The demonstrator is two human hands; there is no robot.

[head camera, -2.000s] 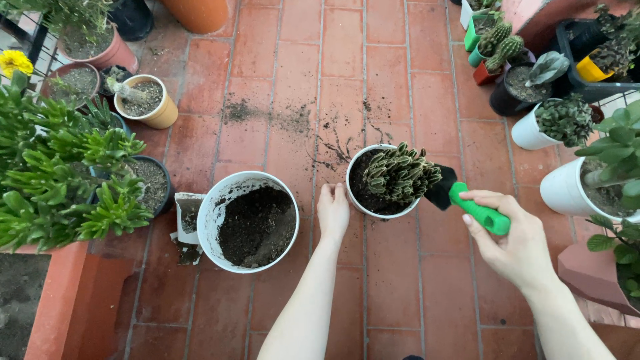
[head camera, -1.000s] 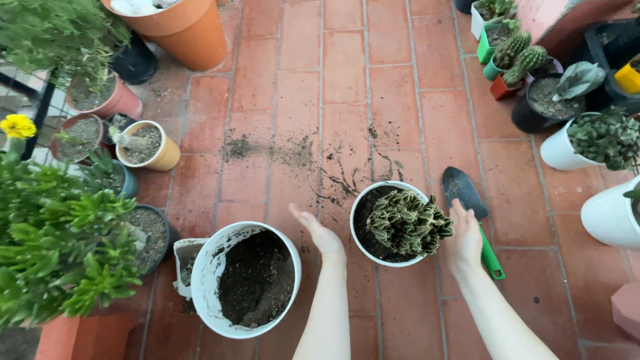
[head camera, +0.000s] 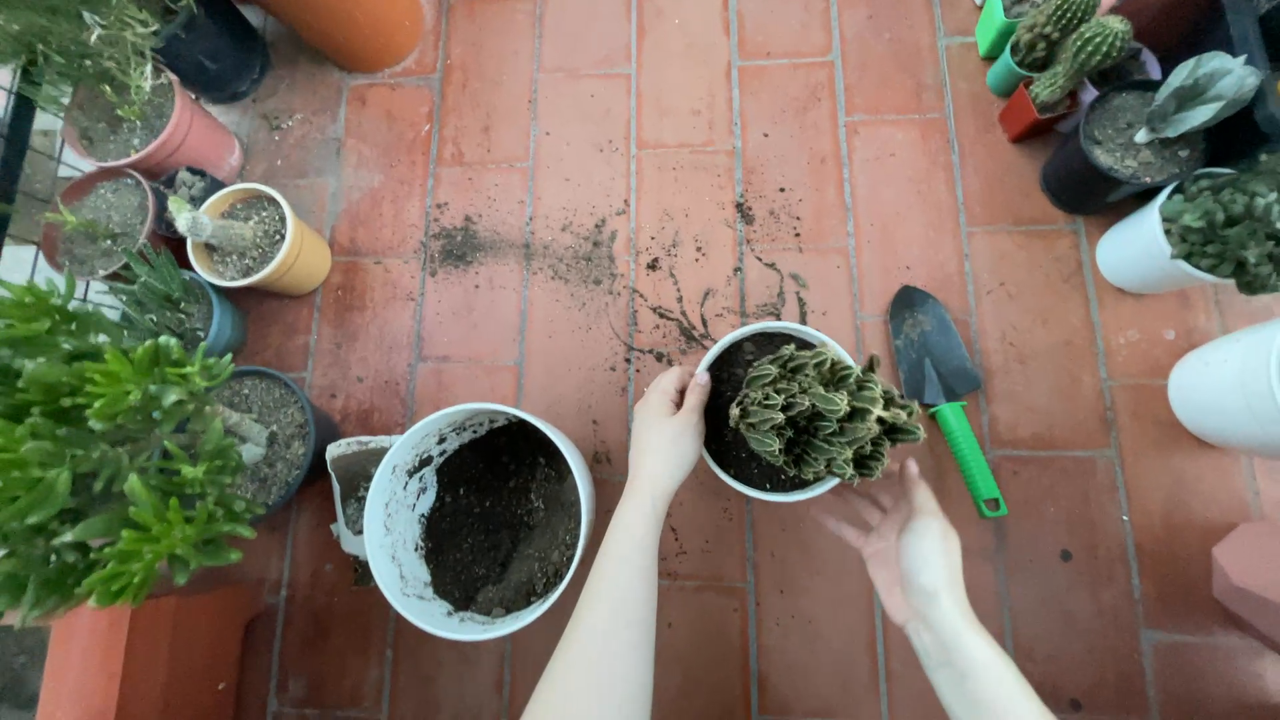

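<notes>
A white pot (head camera: pixel 735 478) holds dark soil and a ribbed, clumped cactus (head camera: pixel 820 412) that leans over its right rim. My left hand (head camera: pixel 668 425) grips the pot's left rim, thumb at the edge. Beside the lower right of the pot, my right hand (head camera: pixel 905 550) is spread, with nothing in it; whether its fingertips touch the pot I cannot tell. A hand trowel with a green handle (head camera: pixel 965 455) lies on the tiles to the right. To the left stands a larger white bucket (head camera: pixel 385 540) partly filled with dark soil (head camera: pixel 500 515).
Loose soil (head camera: pixel 580 252) and root bits lie scattered on the terracotta tiles (head camera: pixel 690 110). A small broken-looking container (head camera: pixel 350 495) touches the bucket's left side. Potted succulents, among them one in a yellow pot (head camera: pixel 300 255), line the left; small cacti (head camera: pixel 1080 60) and white pots (head camera: pixel 1230 390) line the right.
The trowel, in my right hand two seconds ago, now lies on the tiles. My left hand has moved from beside the pot onto its rim. My right hand has moved down from the trowel blade.
</notes>
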